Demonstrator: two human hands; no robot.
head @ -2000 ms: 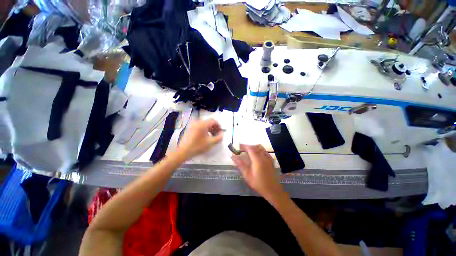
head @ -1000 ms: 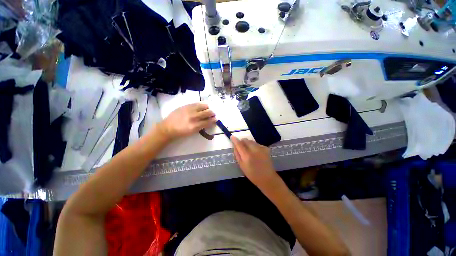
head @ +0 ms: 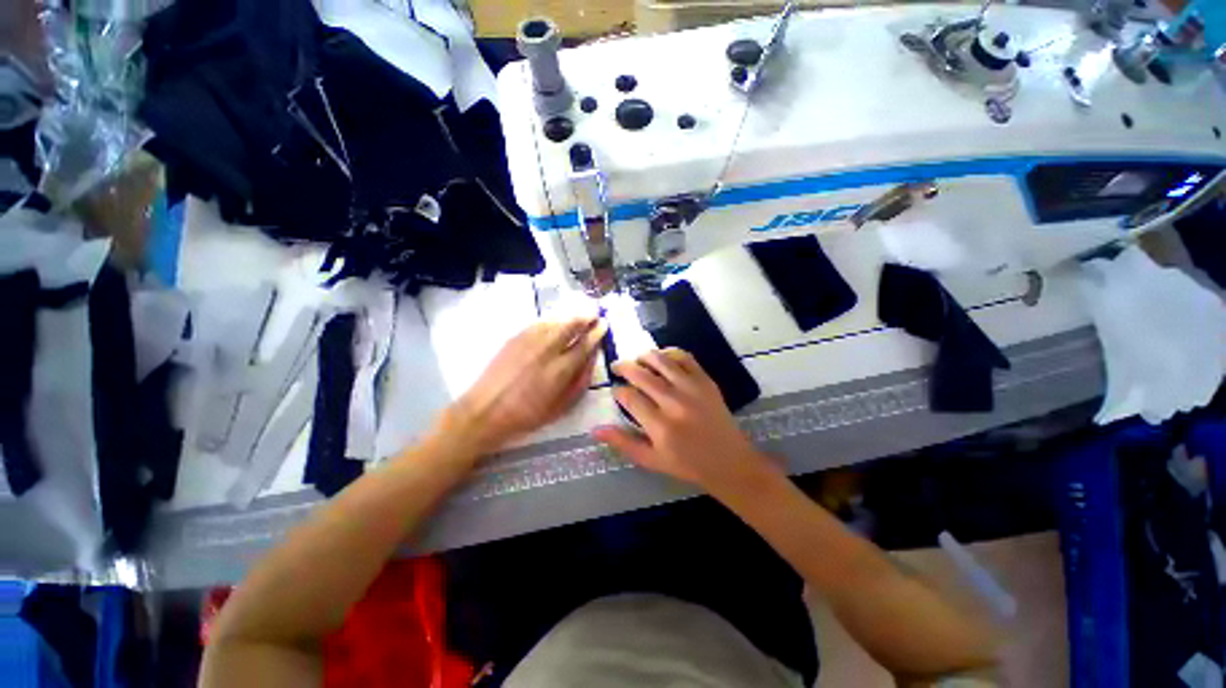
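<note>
A narrow dark folded tab [head: 612, 352] lies just in front of the presser foot and needle [head: 605, 280] of the white sewing machine [head: 834, 121]. My left hand [head: 535, 376] holds its left side with the fingertips close to the foot. My right hand [head: 672, 414] is on its right and lower side, fingers bent, partly covering it. A dark rectangular piece [head: 706, 352] lies right of the needle, partly behind my right hand. Another dark piece [head: 803, 280] and a twisted dark piece [head: 948, 336] lie farther right.
Dark garment panels [head: 336, 148] are heaped at upper left. White strips [head: 276, 390] with one dark strip [head: 332, 403] lie left of my hands. Pale panels with dark bands [head: 61, 390] are at far left. White cloth [head: 1156, 329] lies at the right end. A blue crate [head: 1109, 538] stands below.
Both hands have moved from holding the narrow tab out in front of the machine to pressing it down close under the needle. My right fingers have moved up beside it.
</note>
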